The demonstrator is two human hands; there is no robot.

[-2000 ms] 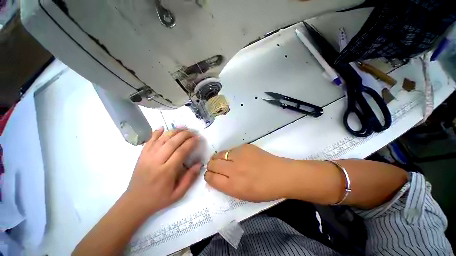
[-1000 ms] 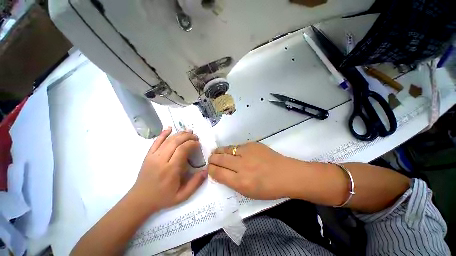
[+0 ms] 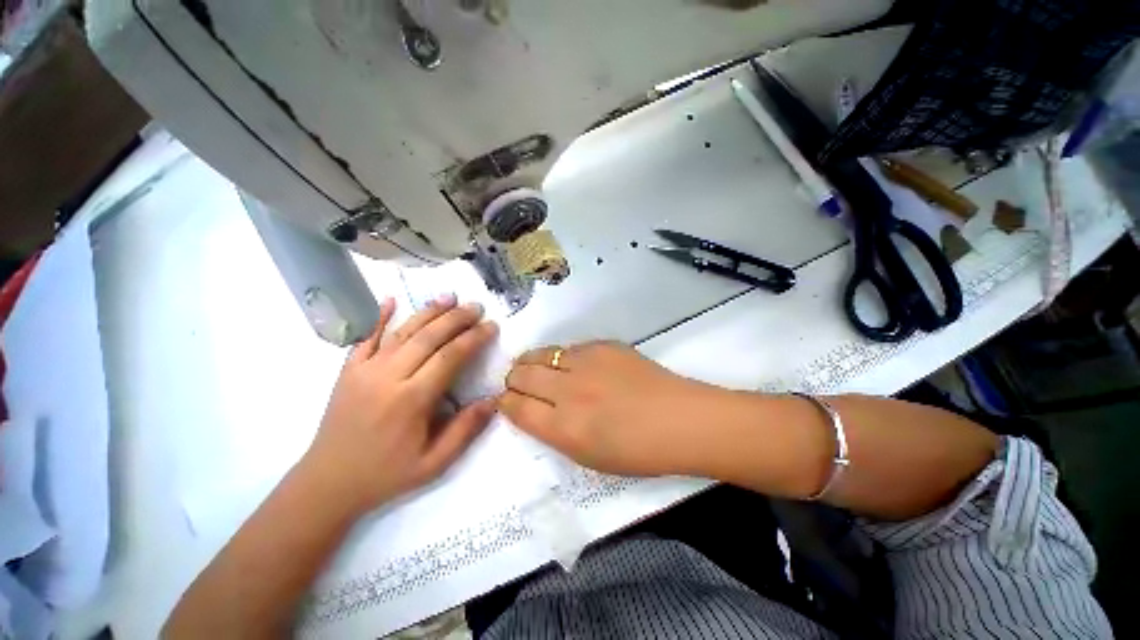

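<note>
A thin white fabric piece (image 3: 550, 515) lies on the white table below the needle area, and its end reaches the front table edge. My left hand (image 3: 406, 388) lies on it with fingers spread, fingertips just below the presser foot (image 3: 513, 290). My right hand (image 3: 588, 406) has its fingertips bent down on the fabric, close to my left thumb, pinching it. The fabric under my fingers is hard to tell from the table. The sewing machine head (image 3: 325, 113) stands over the work, with a yellowish block (image 3: 540, 255) beside the foot.
Black thread snips (image 3: 725, 260) lie on the bed. Black shears (image 3: 898, 269), a white pen (image 3: 788, 150), a brown-handled tool (image 3: 928, 188), scraps (image 3: 1008, 216) and a tape measure (image 3: 1058, 225) are at right. Dark checked cloth (image 3: 1000, 75) drapes behind. White sheets (image 3: 63, 413) lie at left.
My hands have moved up slightly towards the presser foot with the fabric. The fabric's hanging end has drawn up from the front edge. The camera view has shifted a little.
</note>
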